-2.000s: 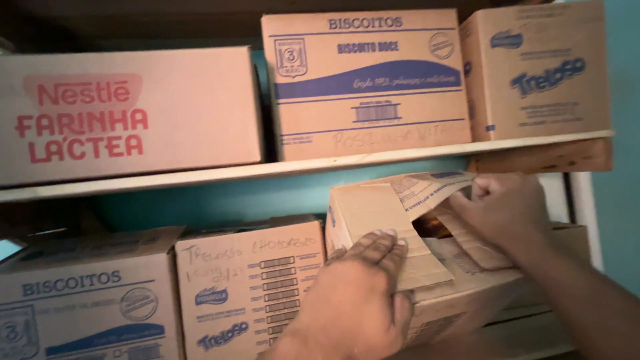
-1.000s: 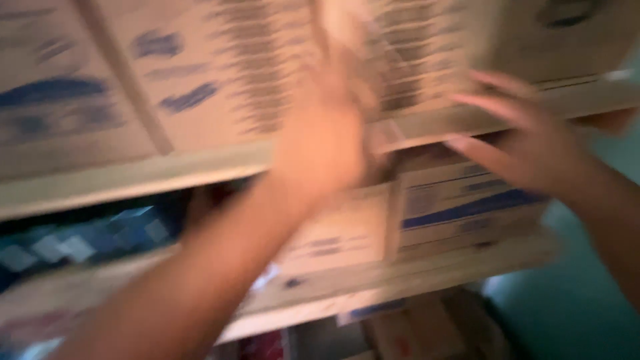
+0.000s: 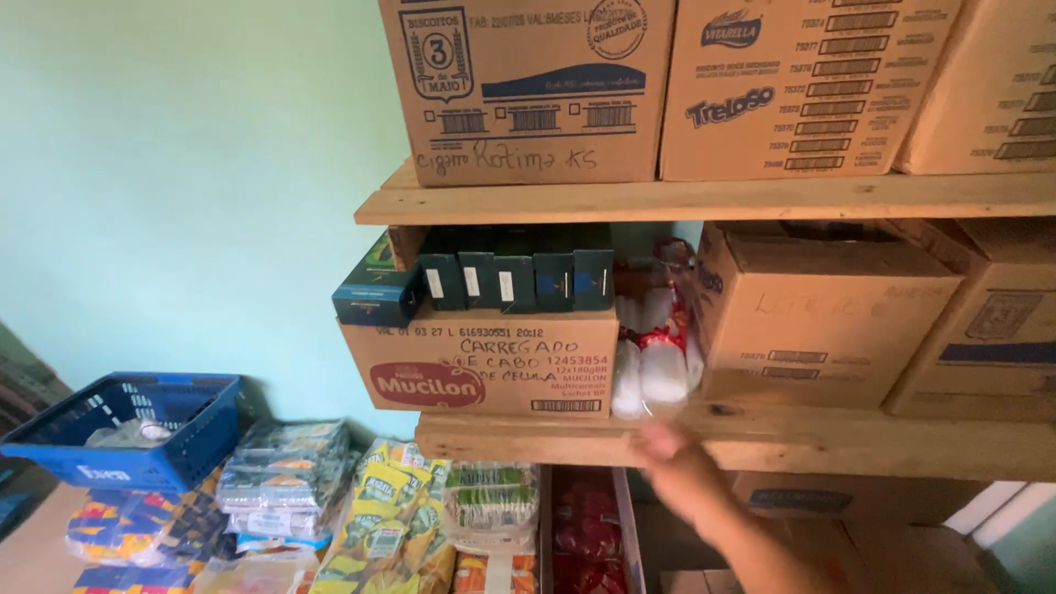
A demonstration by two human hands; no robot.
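My right hand (image 3: 672, 462), blurred, is in front of the edge of the middle wooden shelf (image 3: 528, 437). It is just below clear plastic packs of white items (image 3: 662, 371), and whether its fingers hold anything cannot be told. Left of those packs stands a Mucilon cardboard box (image 3: 495, 371) with handwriting on it. Dark green small boxes (image 3: 516, 280) are lined up on its top, and a blue and green box (image 3: 375, 289) lies at its left corner. To the right stands a cardboard carton (image 3: 825, 322). My left hand is out of view.
Large cartons (image 3: 536, 91) fill the upper wooden shelf (image 3: 610, 200). At the lower left are a blue plastic basket (image 3: 190, 437), stacked silver-blue packets (image 3: 285, 478), yellow snack bags (image 3: 388, 511) and a box of red packets (image 3: 586, 528). A pale green wall (image 3: 181, 206) rises behind.
Two seconds ago both hands were on the flaps of an opened carton; they have since let go of it. The left hand has left the view, which has swung to the shelves' left end.
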